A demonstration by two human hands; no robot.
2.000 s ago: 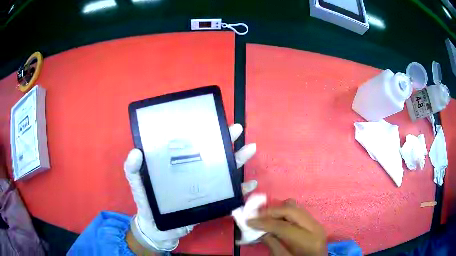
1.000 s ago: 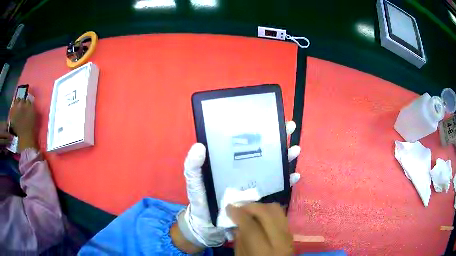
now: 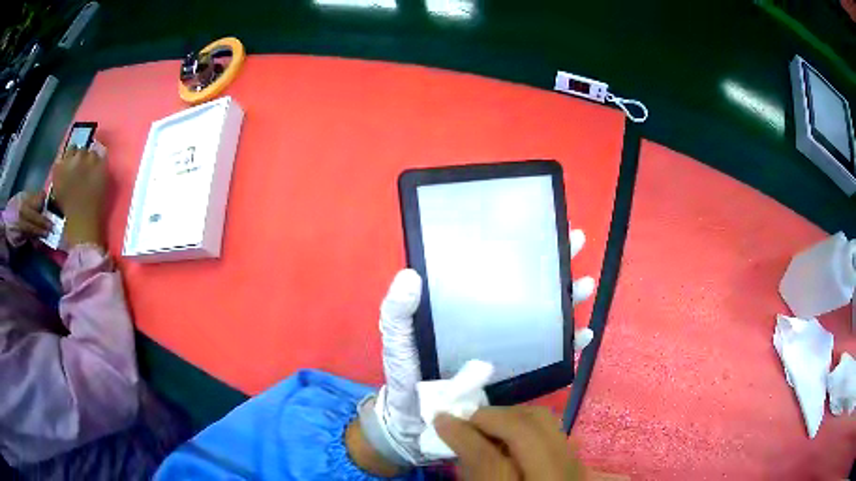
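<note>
A black-framed e-reader point(image 3: 492, 272) with a blank pale screen is held up over the red mat. My left hand point(image 3: 402, 357), in a white glove, grips it from behind, thumb on the left edge and fingertips showing past the right edge. My right hand point(image 3: 512, 443), bare and partly cut off by the bottom edge, pinches a white wipe point(image 3: 452, 404) at the lower left corner of the e-reader, over its frame and the screen's bottom edge.
An open white box point(image 3: 183, 183) and a yellow tape roll point(image 3: 212, 70) lie left on the mat point(image 3: 310, 188). A co-worker's pink sleeve point(image 3: 89, 319) is at far left. A small meter point(image 3: 581, 85) lies at the back; a bottle point(image 3: 818, 274), wipes point(image 3: 805, 366) and boxed device point(image 3: 828, 122) are right.
The view has swung left, so things sit further right. The wipe went from beside the e-reader onto its lower part, then to its lower left corner. The screen's picture has gone blank.
</note>
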